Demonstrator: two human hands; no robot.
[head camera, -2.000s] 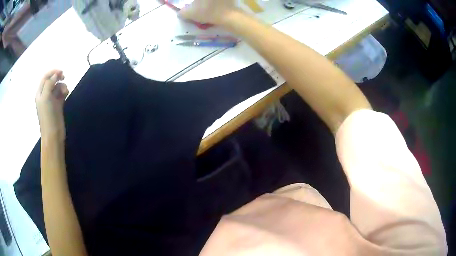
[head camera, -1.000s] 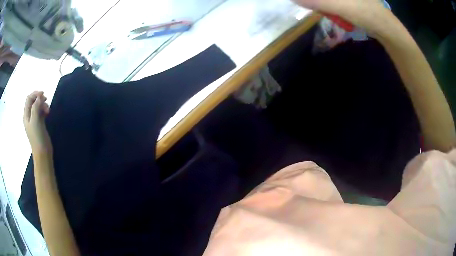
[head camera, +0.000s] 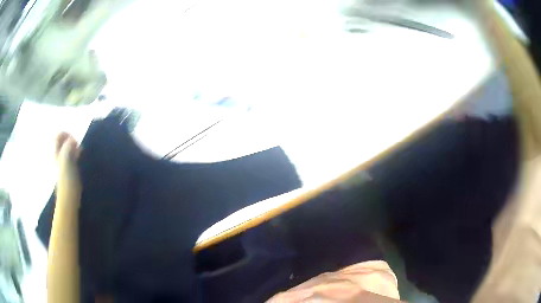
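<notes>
The dark garment panel (head camera: 172, 201) lies on the white machine table and hangs over its front edge, with a curved cut-out and a square-ended strap on the table. My left hand (head camera: 68, 145) rests at the panel's left edge near the machine; it is small and blurred, so its grip cannot be told. My right forearm shows at the right edge, but my right hand is out of the picture. The sewing machine head (head camera: 59, 65) is blurred at the upper left, above the panel's top corner.
The white table (head camera: 356, 112) is overexposed and has a wooden front edge (head camera: 332, 182). A faint bluish blur (head camera: 223, 102) lies on the machine bed. A thin dark object (head camera: 415, 25) lies near the far right of the table. My lap is below the edge.
The view has shifted and blurred and the table is brighter. My right hand, first over the table, then at its right edge, has left the picture. My left hand stays by the cloth.
</notes>
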